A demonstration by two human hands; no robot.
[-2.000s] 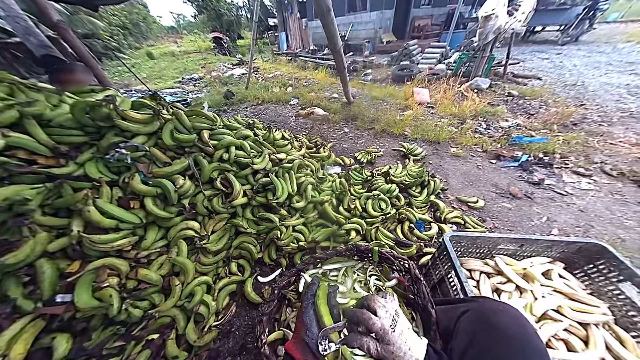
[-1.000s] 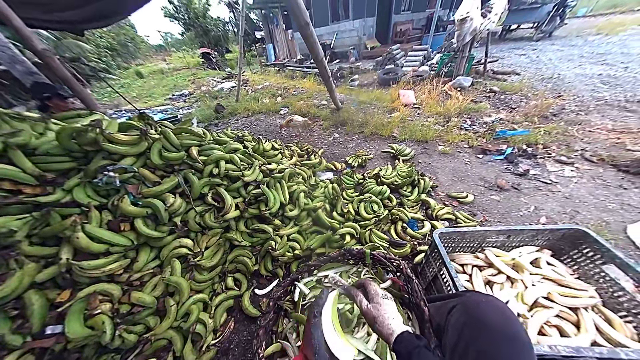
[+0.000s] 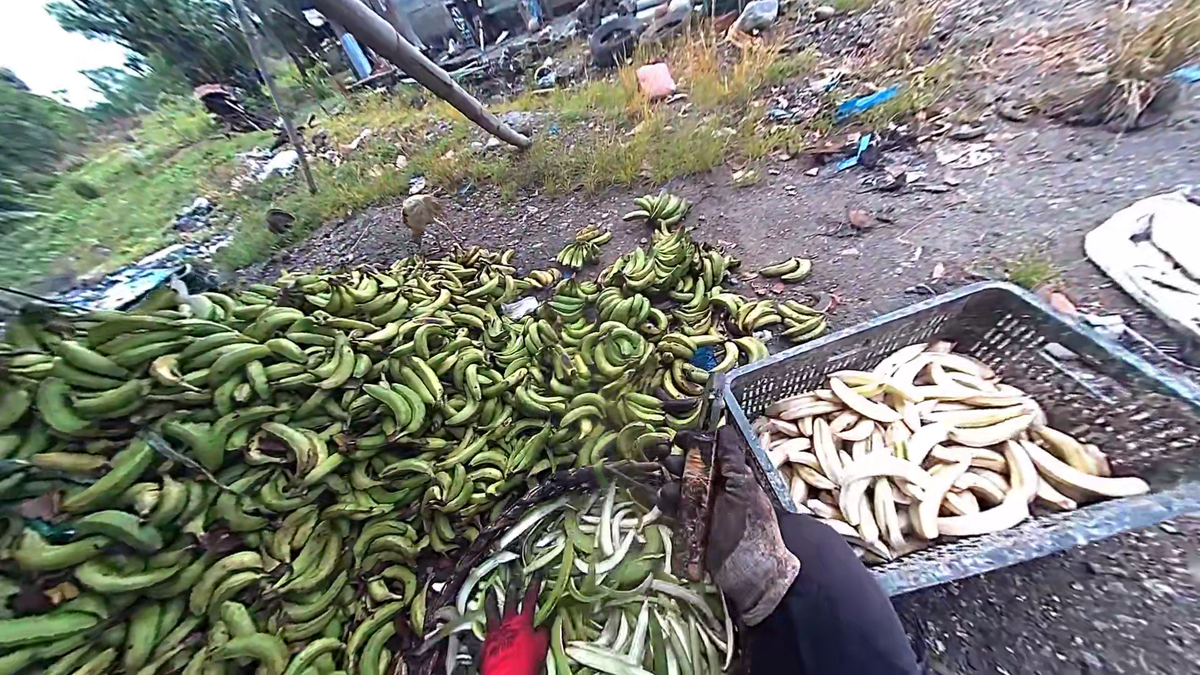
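Note:
My left hand point(image 3: 514, 639), in a red glove with dark fingers, reaches fingers apart into the peels at the bottom of the view; no plantain shows in it. Green and white plantain peels point(image 3: 614, 562) fill a dark woven basket point(image 3: 544, 487). At that basket's right side, my right hand point(image 3: 747, 539), in a dirty dark glove, closes around a flat brown object point(image 3: 696, 506) whose kind is unclear. Peeled plantains point(image 3: 923, 450) lie in a dark plastic crate point(image 3: 1116, 375) just right of it. A large heap of green plantains point(image 3: 309, 450) spreads to the left.
A slanting wooden pole point(image 3: 431, 70) meets the ground beyond the heap, beside a thinner post point(image 3: 281, 112). A whitish sack point(image 3: 1158, 253) lies on the gravel beyond the crate. Farther back are a tyre point(image 3: 616, 41), grass and scattered litter. My dark-clothed knee point(image 3: 834, 600) touches the crate's near side.
The partly peeled plantain between my hands is no longer seen there. My hands have moved apart, the right one to the basket's crate side. The view has tilted and turned right.

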